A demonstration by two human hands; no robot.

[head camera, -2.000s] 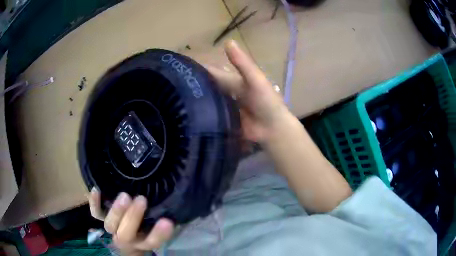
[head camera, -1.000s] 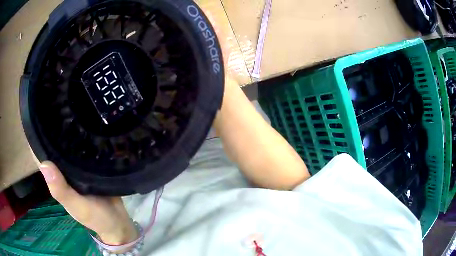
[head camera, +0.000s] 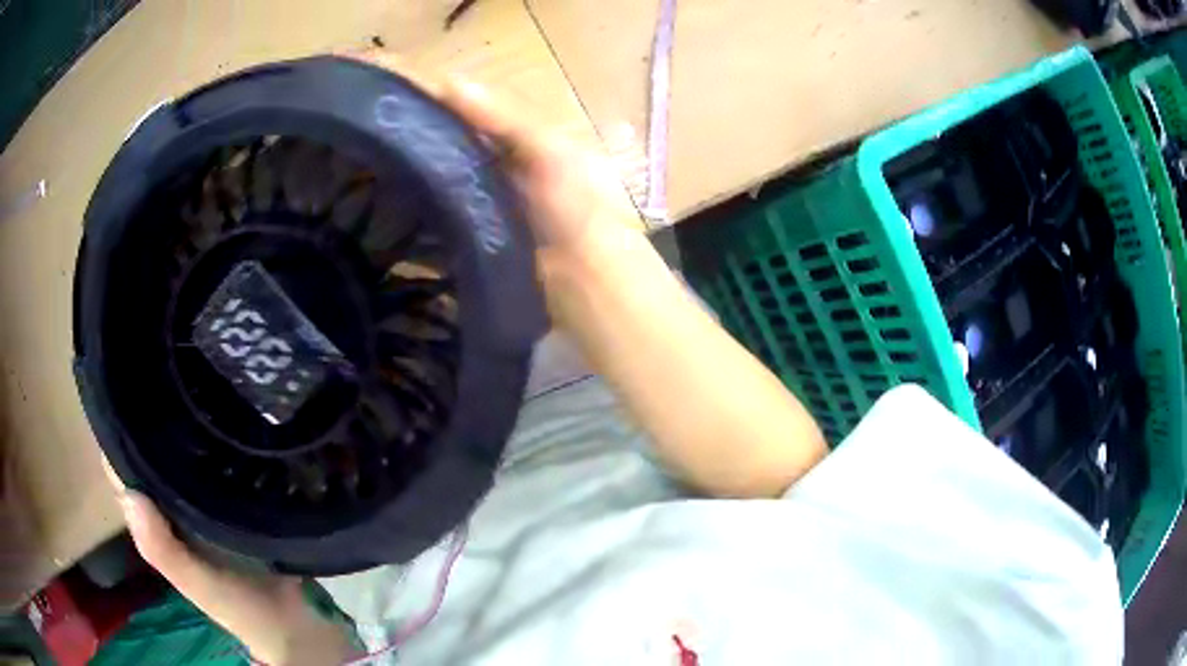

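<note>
A black wheel-shaped housing (head camera: 436, 280) is held up, its ribbed round opening facing the camera. A tilted rectangular label with white digit shapes (head camera: 254, 341) sits at its centre. Lettering on the rim is blurred. My right hand (head camera: 540, 169) grips the upper right edge, its fingers partly hidden by the housing. My left hand (head camera: 195, 566) holds the lower left edge; most of its fingers are hidden under it. A thin pinkish cable (head camera: 449, 572) hangs below the housing by my left wrist.
Brown cardboard (head camera: 768, 91) covers the bench, with a pale flat strip (head camera: 660, 117) on it. A green crate (head camera: 911, 280) holding black units (head camera: 1002, 312) stands at right, another beyond it. A red object (head camera: 63, 622) is at lower left.
The housing has gone from low centre to nearer the camera at left, then slightly down and tilted again. Both hands stay on it. The view has shifted, bringing more of the crate in.
</note>
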